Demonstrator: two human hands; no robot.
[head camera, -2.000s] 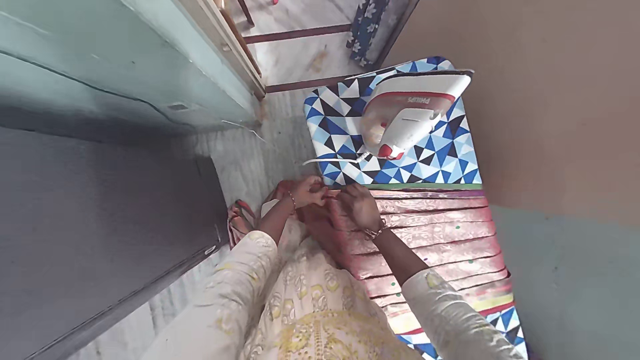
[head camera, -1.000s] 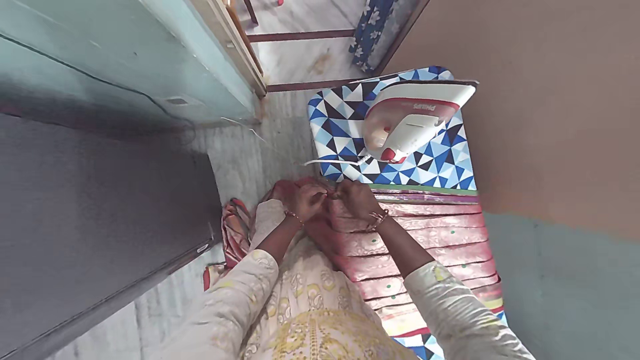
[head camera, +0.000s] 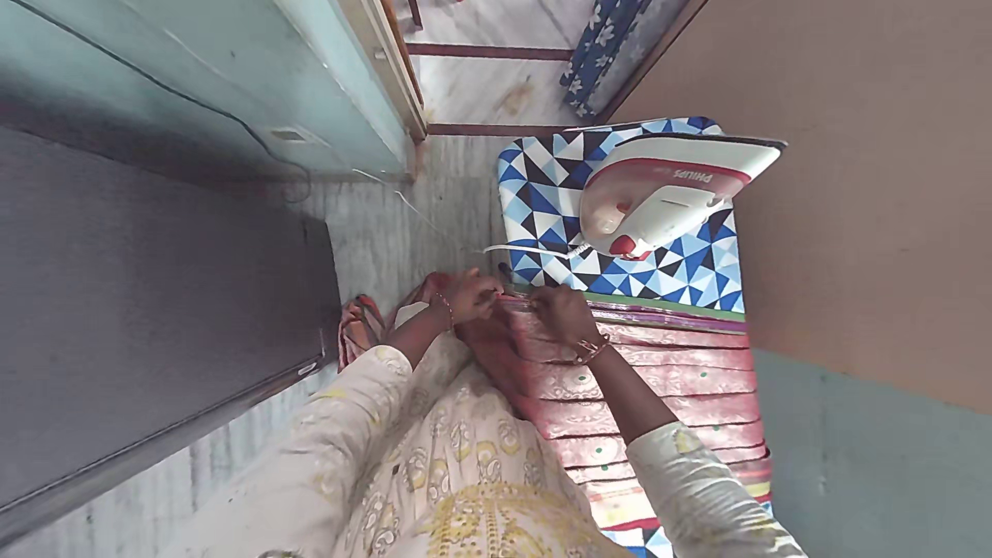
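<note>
A pink pleated cloth (head camera: 651, 380) with a green and purple border lies in folds along an ironing board with a blue, black and white triangle cover (head camera: 690, 271). My left hand (head camera: 470, 297) is at the cloth's left edge, its fingers bent near the border; whether it grips the cloth is unclear. My right hand (head camera: 564, 314) has its fingers closed on the pleated cloth at the border, just right of the left hand. Beyond the hands, a white and red Philips steam iron (head camera: 666, 194) stands tilted on the board's far end, its white cord trailing left.
A dark grey panel (head camera: 170, 325) fills the left side, beside a pale green wall (head camera: 232, 77). A brown wall (head camera: 868, 201) stands close on the right. Reddish cloth (head camera: 361, 329) hangs left of my left arm. A blue floral curtain (head camera: 601, 54) is at the far doorway.
My left hand's fingers have lifted and spread somewhat from the cloth edge. My right hand stays at the border. The iron has kept its place on the board.
</note>
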